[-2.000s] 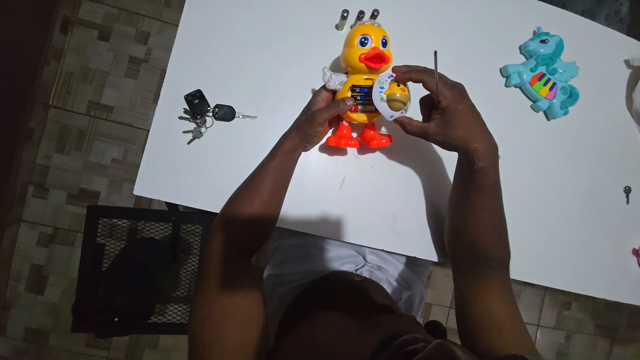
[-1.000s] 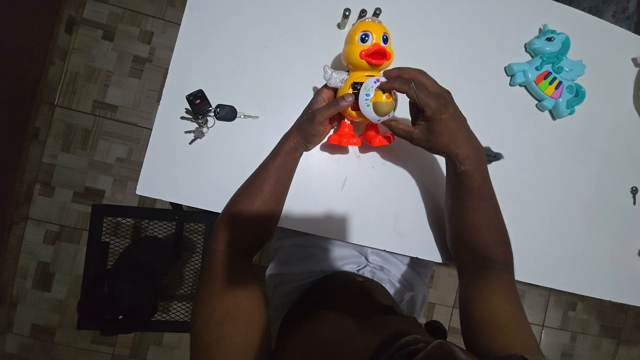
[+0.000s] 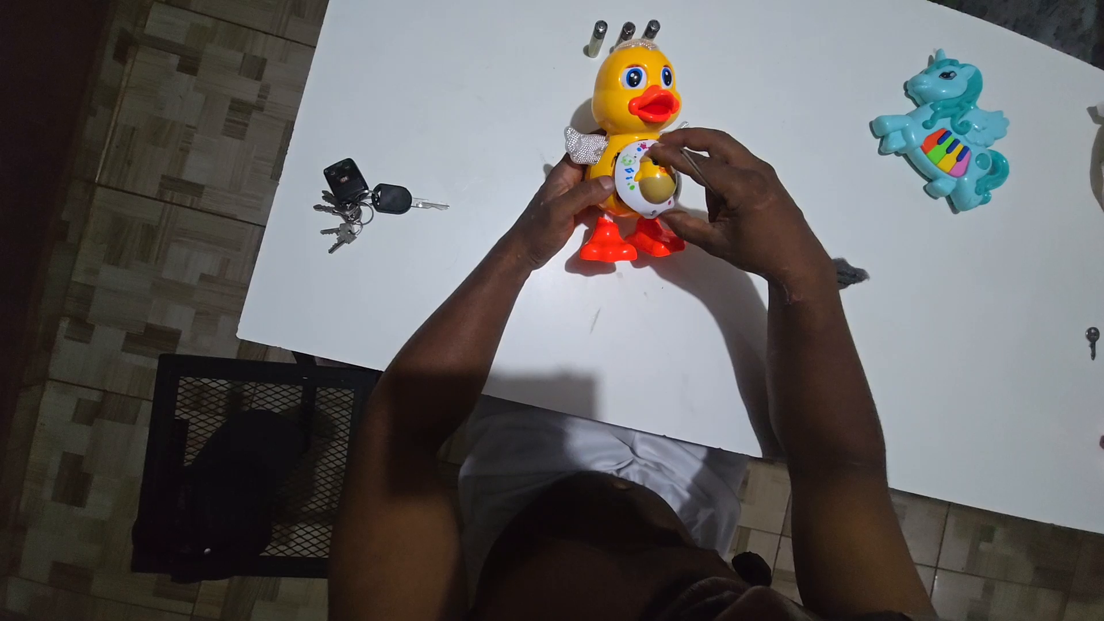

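A yellow toy duck (image 3: 636, 90) with an orange beak and red feet stands on the white table. My left hand (image 3: 561, 207) grips its body from the left side, below a silvery wing. A white oval cover (image 3: 632, 181) with coloured prints and a round yellow piece lies against the duck's belly. My right hand (image 3: 733, 198) holds this cover by its right edge, with fingertips at its top and bottom. A thin rod (image 3: 693, 166), probably a screwdriver's shaft, shows between the right fingers; its handle is hidden. Three batteries (image 3: 626, 34) are behind the duck's head.
A bunch of keys with black fobs (image 3: 392, 198) lies at the left. To the right are a turquoise unicorn toy with piano keys (image 3: 949, 138), a small dark object (image 3: 850, 272) beside my right forearm and a lone key (image 3: 1093, 341). A black mesh chair (image 3: 302, 509) is below the table's left edge.
The white cover was tilted away from the duck's open belly, where a dark compartment showed; it now lies over that opening. My right hand has moved left with it.
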